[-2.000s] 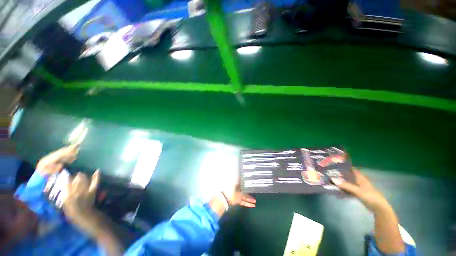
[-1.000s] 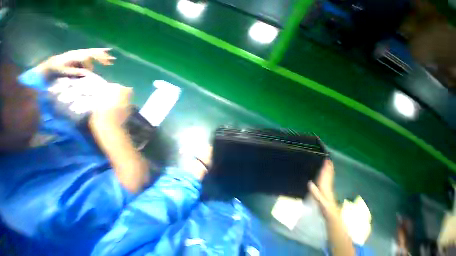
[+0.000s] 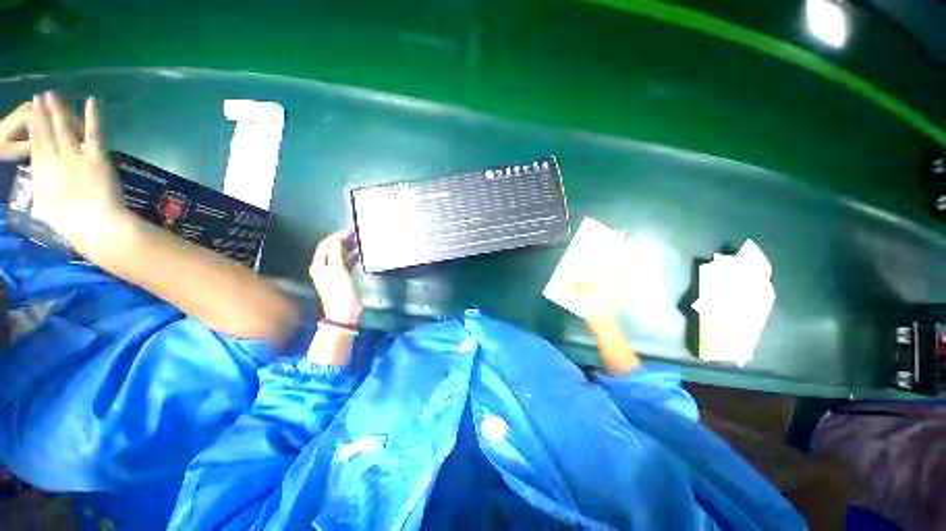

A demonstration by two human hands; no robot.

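Note:
A long black retail box [image 3: 462, 216] with lines of white text and a row of small icons lies on the dark-green bench in front of me. My left hand [image 3: 338, 278] is at its left end, thumb and fingers on the edge. My right hand [image 3: 605, 314] is at the label sheet [image 3: 581, 264] just right of the box. The hand is blurred and washed out by glare, so its fingers and any sticker cannot be made out.
A stack of label sheets [image 3: 734, 303] lies to the right. At left a co-worker's hand [image 3: 78, 192] is over another black box [image 3: 197, 216], beside a white label strip [image 3: 255, 156]. Another black box [image 3: 921, 353] shows at the far right. A green rail [image 3: 726, 31] runs beyond.
The box has turned from its plain dark side to the text and icon face and rests on the bench. My right hand has left its right end and moved to the label sheet.

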